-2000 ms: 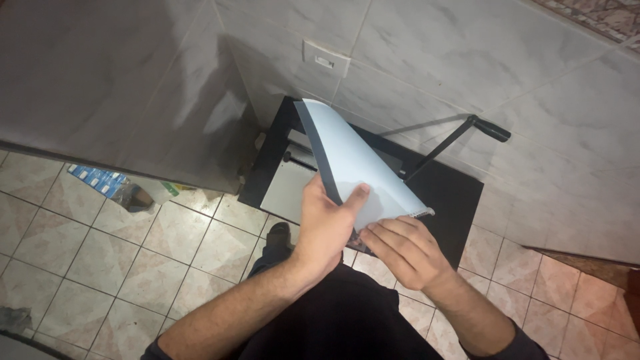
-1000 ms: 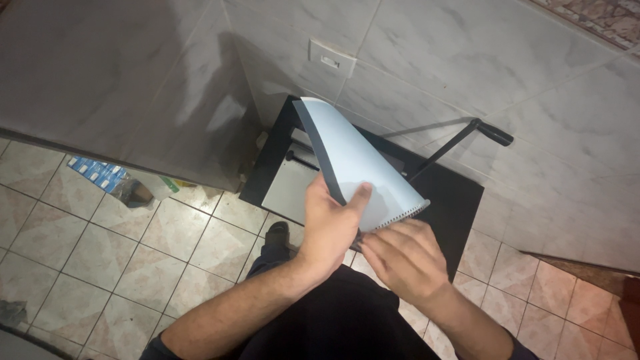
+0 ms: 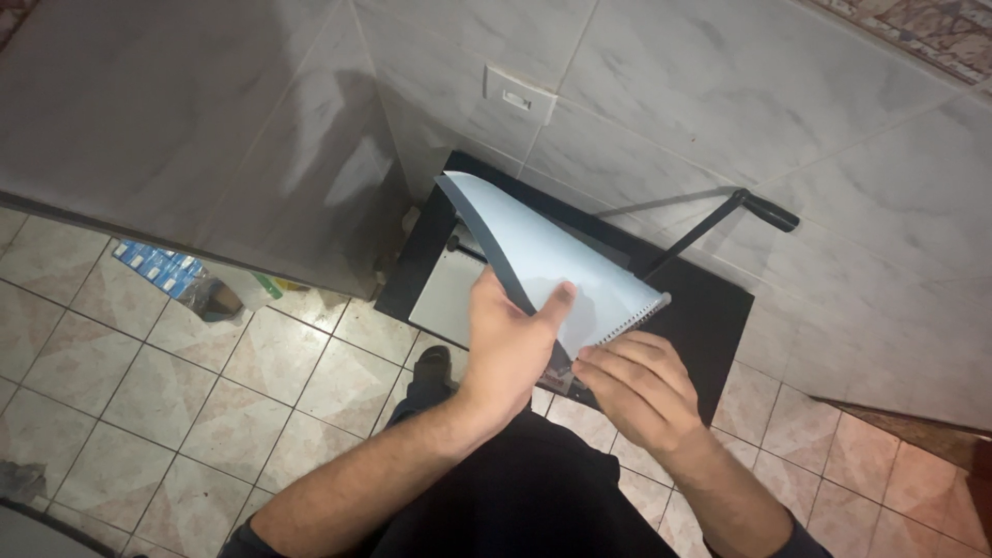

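A sheaf of pale sheets with a dark cover (image 3: 542,256) is bent over in my left hand (image 3: 515,341), whose thumb presses on the upper face. Along its lower right edge runs a spiral binding coil (image 3: 632,319). The fingertips of my right hand (image 3: 643,380) touch the near end of that coiled edge; the fingers hide what lies under them. Beneath the sheaf is a black and grey tabletop binding machine (image 3: 717,310) with a black lever handle (image 3: 767,211) standing out at the far right.
A tiled wall with a white switch or socket plate (image 3: 518,97) rises behind the machine. At left stands a grey panel (image 3: 194,139), with blue-and-white packs (image 3: 159,267) on the tiled floor beyond its edge. My shoe (image 3: 432,363) is below.
My right hand has shifted slightly along the coiled edge, and more of the coil shows than two seconds ago. My left hand keeps its hold on the sheaf.
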